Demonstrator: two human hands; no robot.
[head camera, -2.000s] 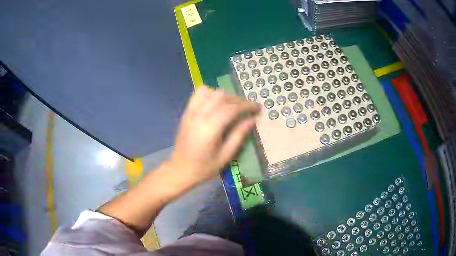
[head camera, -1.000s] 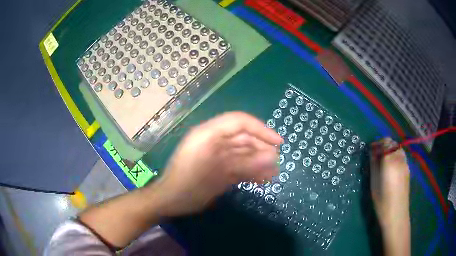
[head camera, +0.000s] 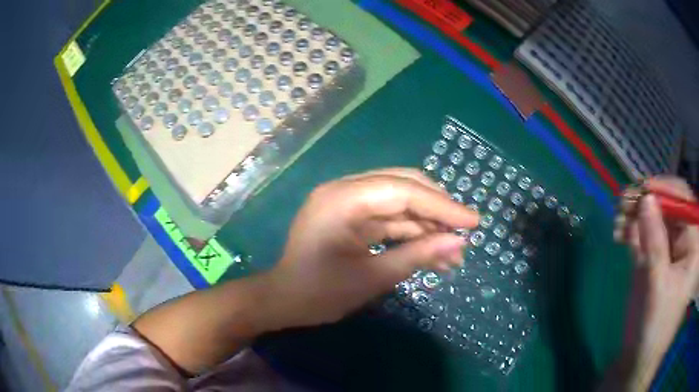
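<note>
My left hand (head camera: 383, 233) is over the left part of the clear blister tray (head camera: 483, 312), thumb and fingertips close together; I cannot tell whether a small component is between them. The tray lies on the mat with silvery round components (head camera: 494, 204) in its upper pockets; the lower pockets look unfilled. My right hand (head camera: 657, 233), at the right edge, is shut on a red pen-like tool (head camera: 676, 207), its tip unclear. The cream-topped block (head camera: 191, 161) at upper left bears rows of round discs (head camera: 264, 125), with a bare area at its near corner.
A light-green sheet (head camera: 387, 55) lies under the block. A grey-white dotted tray (head camera: 605, 80) leans at upper right. Red and blue tape (head camera: 567, 153) runs diagonally, with a brown square (head camera: 519, 90) on it. A green label (head camera: 207, 256) is near the left edge.
Over two seconds, my left hand has left the block and come over the clear tray. Since one second ago, my right hand has moved right and up, and the red tool shows more clearly.
</note>
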